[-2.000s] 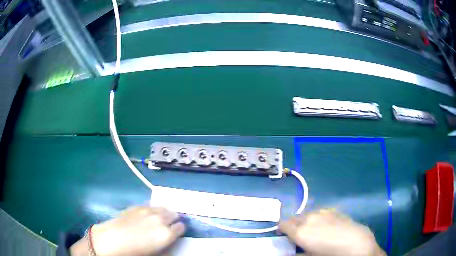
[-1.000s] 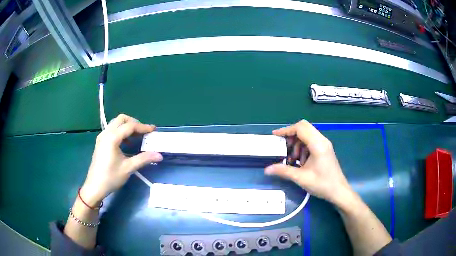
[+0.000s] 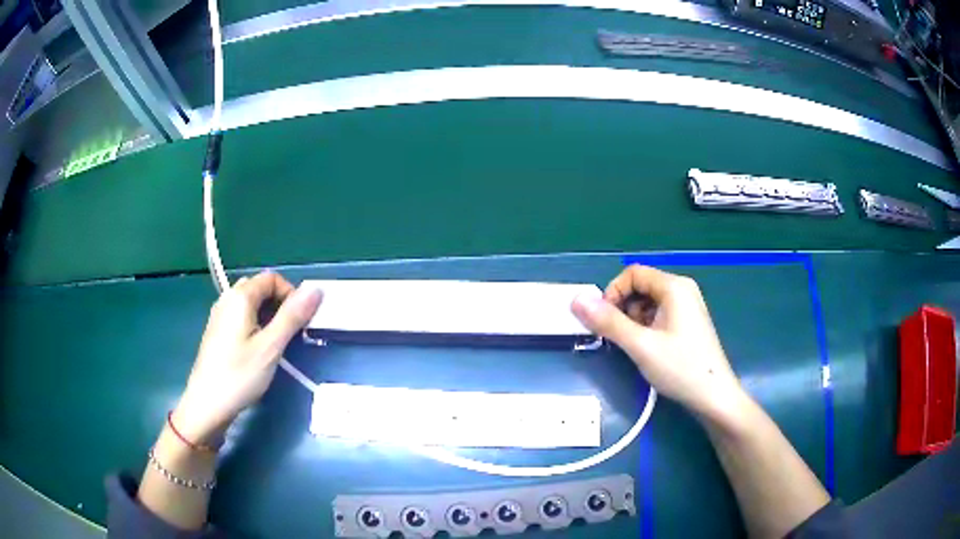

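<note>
A long pale smooth strip (image 3: 453, 307) lies on top of the dark fixture (image 3: 453, 339), whose small end brackets show below it. My left hand (image 3: 247, 342) pinches the strip's left end between thumb and fingers. My right hand (image 3: 663, 332) is at its right end, thumb on top and fingers curled at the end. A flat white perforated plate (image 3: 453, 416) lies just below the fixture. A grey six-hole bar (image 3: 484, 511) lies nearest me, its round dark-centred cups facing up.
A white hose (image 3: 526, 468) loops around the fixture and plate. Silver segmented bars (image 3: 763, 194) lie at the right, and a grey bar (image 3: 674, 46) lies between the rails. A red bin (image 3: 926, 381) stands far right, beyond blue tape (image 3: 824, 347). A control unit (image 3: 805, 16) is upper right.
The six-hole bar went from the fixture to the near side, and the pale strip now lies on the fixture. Both hands moved up to its ends. The segmented bars shifted right; another appeared between the rails.
</note>
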